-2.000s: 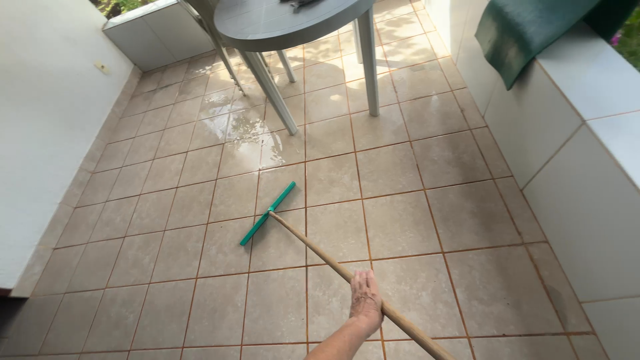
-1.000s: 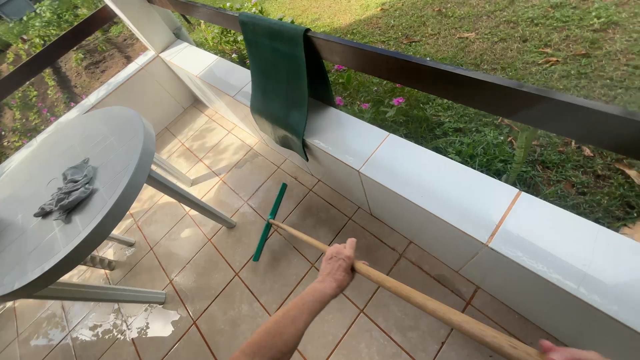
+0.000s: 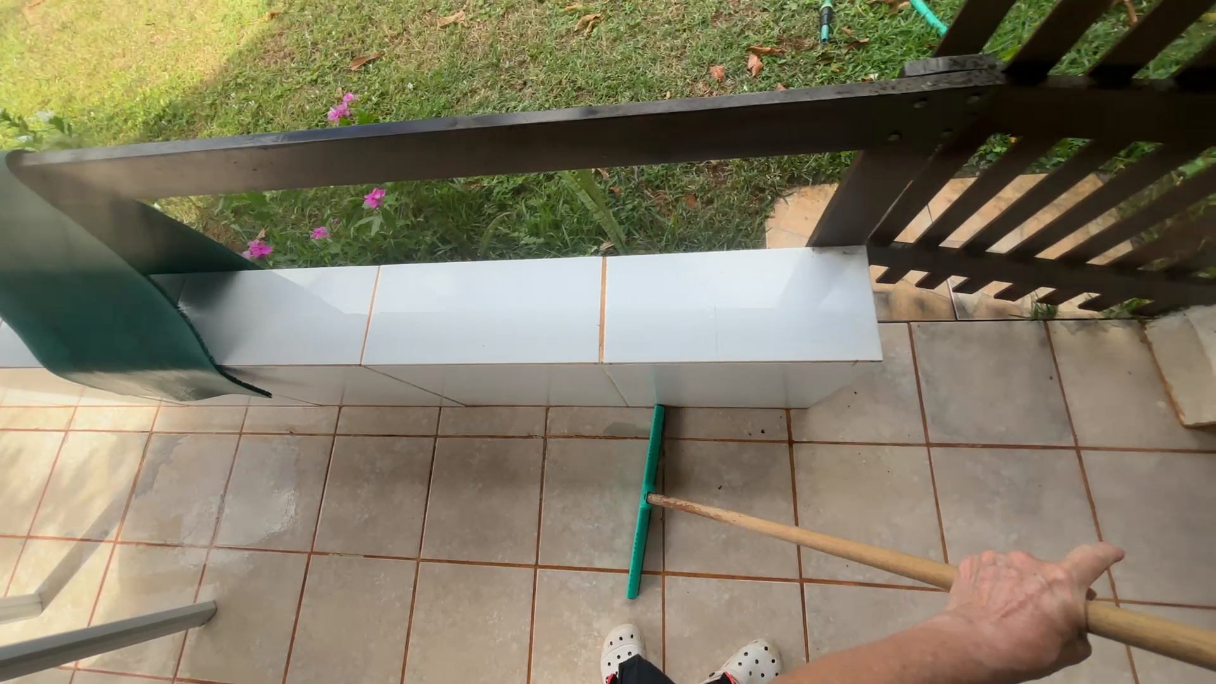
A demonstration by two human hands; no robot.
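Note:
My left hand [image 3: 1026, 608] is closed around the wooden handle [image 3: 836, 544] of a green floor squeegee, with one digit stretched out along the upper side. The squeegee's green head [image 3: 646, 503] lies on the tiled floor [image 3: 484, 494], its far end by the foot of the low white-tiled wall [image 3: 494, 309]. From the head, the handle slants down to the right, under my hand and out of the frame. My right hand is not in view.
A dark wooden rail [image 3: 532, 138] runs above the wall, with a green mat [image 3: 104, 304] draped at the left. A slatted wooden gate [image 3: 1026, 190] stands at the right. Table legs [image 3: 104, 638] reach in at lower left. My white clogs [image 3: 622, 648] are at the bottom.
The view has swung far to the right, from the table to the wall and gate. My left hand stays on the handle; my right hand, seen on it a second ago, is out of view.

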